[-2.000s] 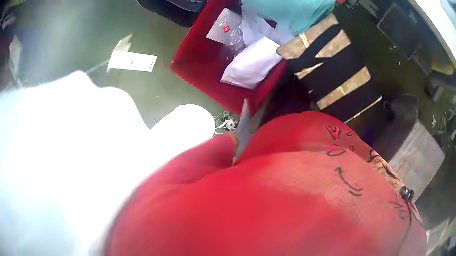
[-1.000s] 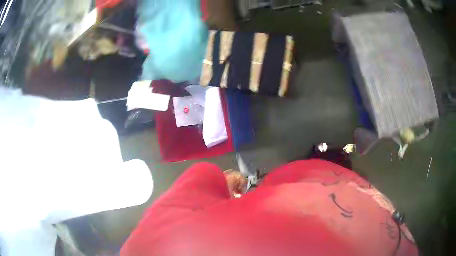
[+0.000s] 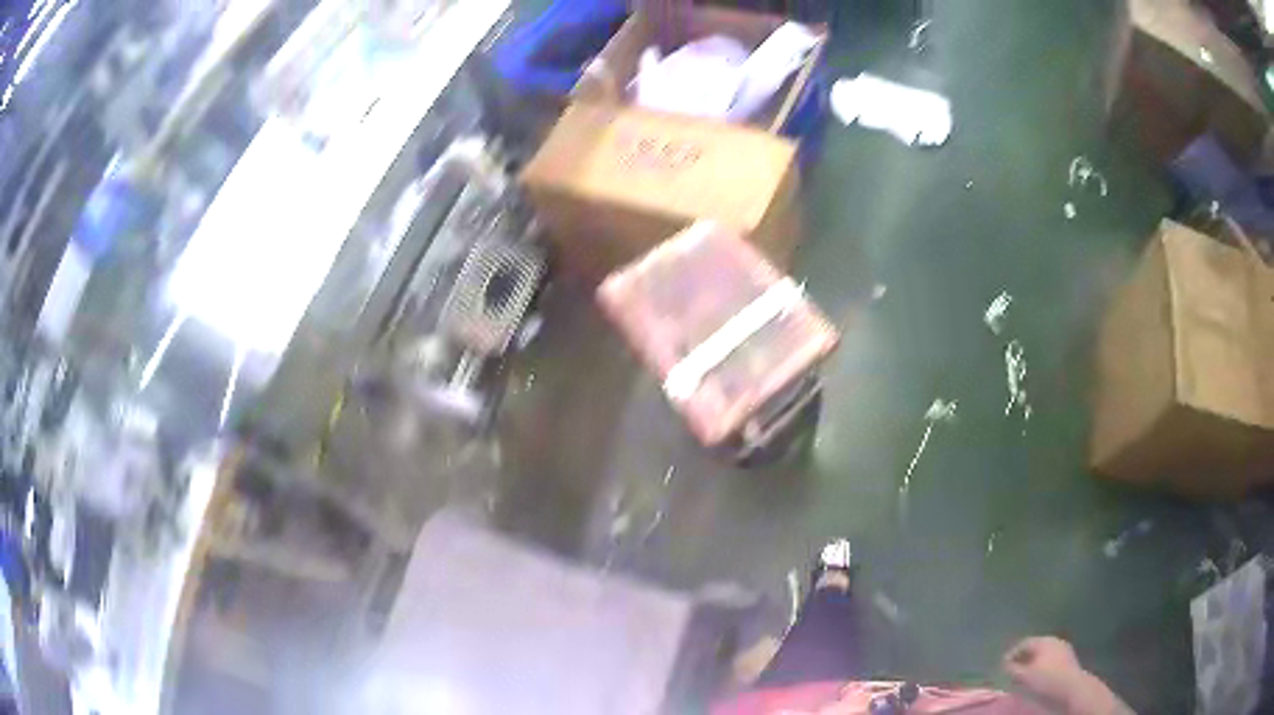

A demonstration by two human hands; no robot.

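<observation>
My right hand (image 3: 1051,671) shows small at the bottom edge, beside my red garment (image 3: 852,698). No held thing shows, and its fingers are too blurred to tell whether they are closed. My left hand is not in view; a small brownish shape left of my dark-clad leg (image 3: 824,636) is too blurred to name. Ahead, a pink padded seat or box (image 3: 699,300) with a white strip across it stands against an open brown carton (image 3: 657,175). The carton holds white cloth or bags (image 3: 699,73).
A blurred white table (image 3: 294,210) curves along the left, with a motor-like unit (image 3: 496,286) beside it. A pale flat surface (image 3: 531,629) is at the lower middle. A large brown carton (image 3: 1202,363) stands at the right. White scraps lie on the green floor (image 3: 936,307).
The view has swung away from the red bin, turquoise cloth and large white shape. Cartons, the pink object and green floor now show, and my right hand has appeared at the bottom.
</observation>
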